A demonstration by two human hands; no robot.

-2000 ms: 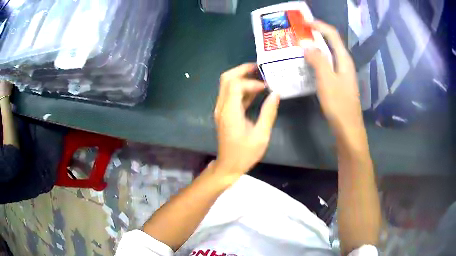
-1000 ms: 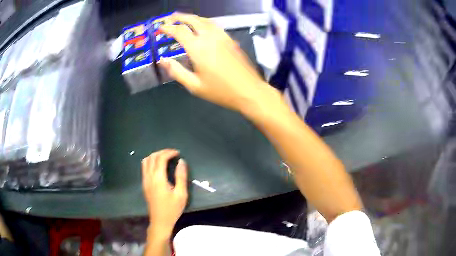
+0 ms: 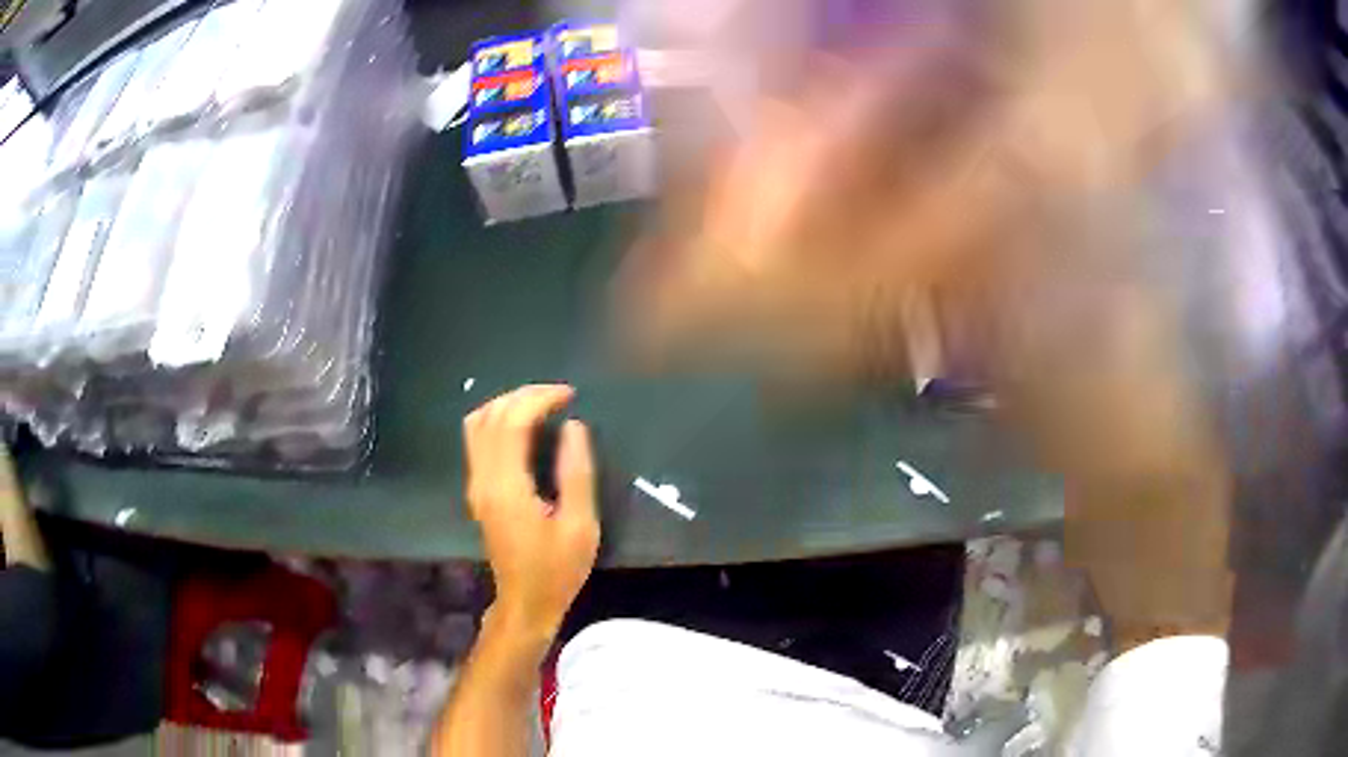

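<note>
Finished boxes (image 3: 562, 126) stand in two short rows at the back, with blue, orange and picture faces on top and white sides toward me. My left hand (image 3: 540, 488) rests low over the green bench, fingers curled and apart, with nothing seen in it. My right hand (image 3: 828, 237) is a large motion blur at centre right, high over the bench. Whether it holds anything cannot be made out. It and the forearm hide much of the pile of blue-and-white boxes at the right.
Stacked clear blister trays (image 3: 192, 252) with pale items stand at the left. White slips (image 3: 665, 498) lie near the front edge of the green bench top (image 3: 429, 510). A red stool (image 3: 252, 651) and part of another person's arm and dark clothing show at lower left.
My right hand has left the finished boxes and moved right, close to the camera. My left hand keeps nearly the same pose. The view has shifted. Two seconds ago both hands were at a retail box.
</note>
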